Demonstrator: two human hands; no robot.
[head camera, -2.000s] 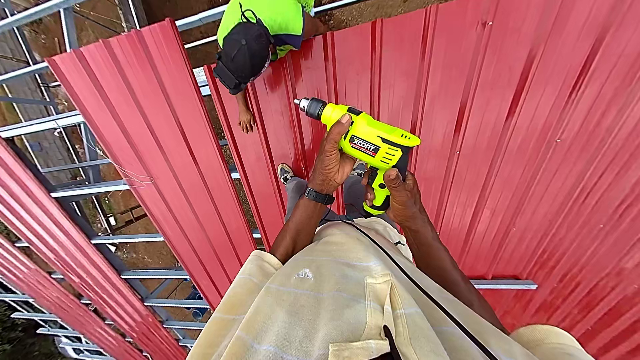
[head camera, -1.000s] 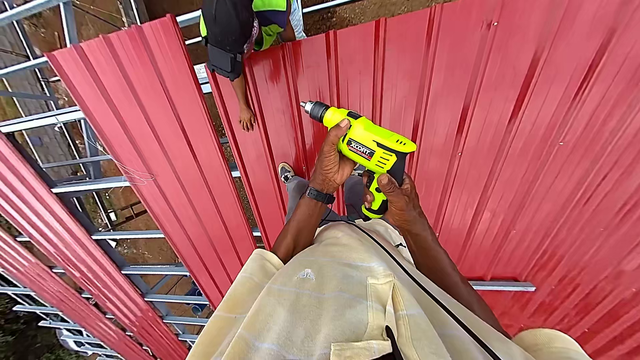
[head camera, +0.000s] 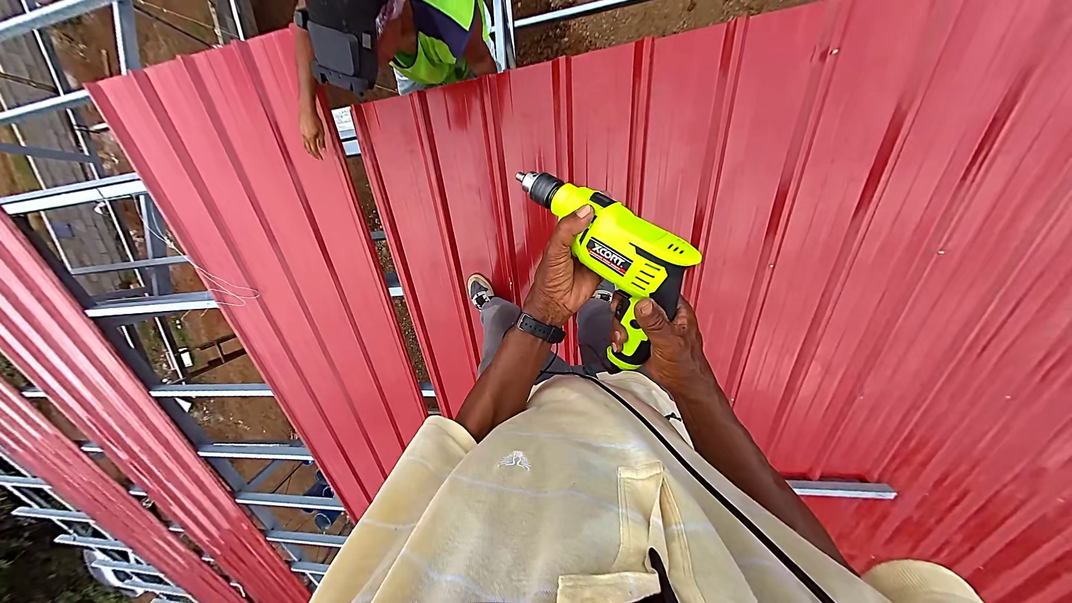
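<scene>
A lime-green and black Xcort power drill (head camera: 632, 243) is held out above red corrugated metal roofing sheets (head camera: 804, 276), its metal chuck pointing to the upper left. No bit can be made out in the chuck. My left hand (head camera: 563, 276), with a black watch at the wrist, supports the front of the drill's body from below, thumb on its side. My right hand (head camera: 666, 335) is wrapped around the pistol grip near the trigger. A black cord (head camera: 712, 494) runs down across my beige shirt.
A co-worker in a dark cap and hi-vis top (head camera: 435, 42) leans at the sheets' upper edge. To the left, a loose red sheet (head camera: 251, 209) lies over a steel frame (head camera: 159, 306) with open gaps to the ground. A metal bar (head camera: 842, 489) lies at lower right.
The co-worker's hand has moved left, from the gap beside the sheets onto the loose sheet's edge, and their head has shifted left too. Both my hands keep their hold on the drill.
</scene>
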